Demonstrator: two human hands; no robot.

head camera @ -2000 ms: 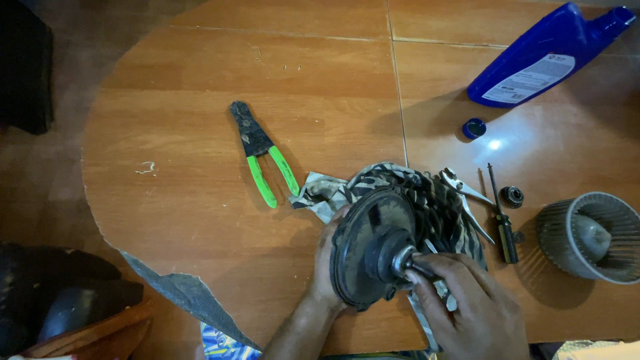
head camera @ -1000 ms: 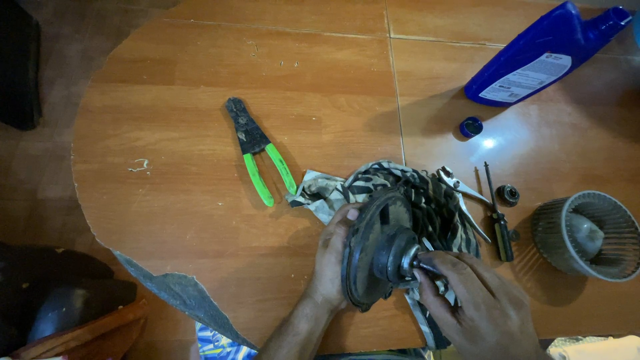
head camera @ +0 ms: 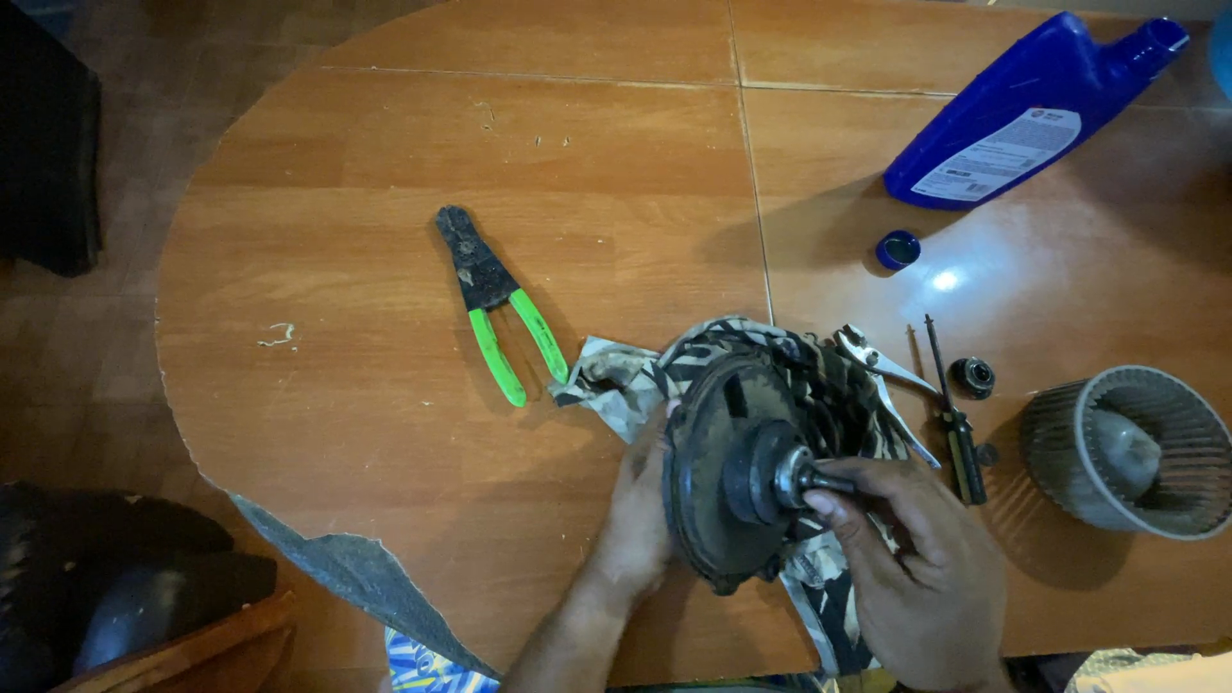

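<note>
A round black blower motor with a flange (head camera: 717, 472) is gripped at its left rim by my left hand (head camera: 640, 520). Its shaft end, with a metal collar (head camera: 793, 477), faces right, and my right hand (head camera: 914, 558) pinches the shaft there between thumb and forefinger. Beneath and behind the motor lies a crumpled black-and-white patterned cloth (head camera: 741, 337). Slip-joint pliers (head camera: 890, 371) rest at the cloth's right edge. A screwdriver with a black handle (head camera: 962, 452) lies beside a small black round part (head camera: 972, 378). The motor hides most of my left fingers.
Green-handled wire strippers (head camera: 491, 298) lie left of the cloth. A blue plastic bottle (head camera: 1011, 125) stands at the back right near its blue cap (head camera: 898, 250). A grey squirrel-cage blower wheel (head camera: 1088, 452) sits at the right. The wooden table's covering (head camera: 356, 568) is torn along the lower left edge.
The motor has turned a little in my hands since two seconds ago, its flange now seen at a different slant. Both hands have kept hold of it.
</note>
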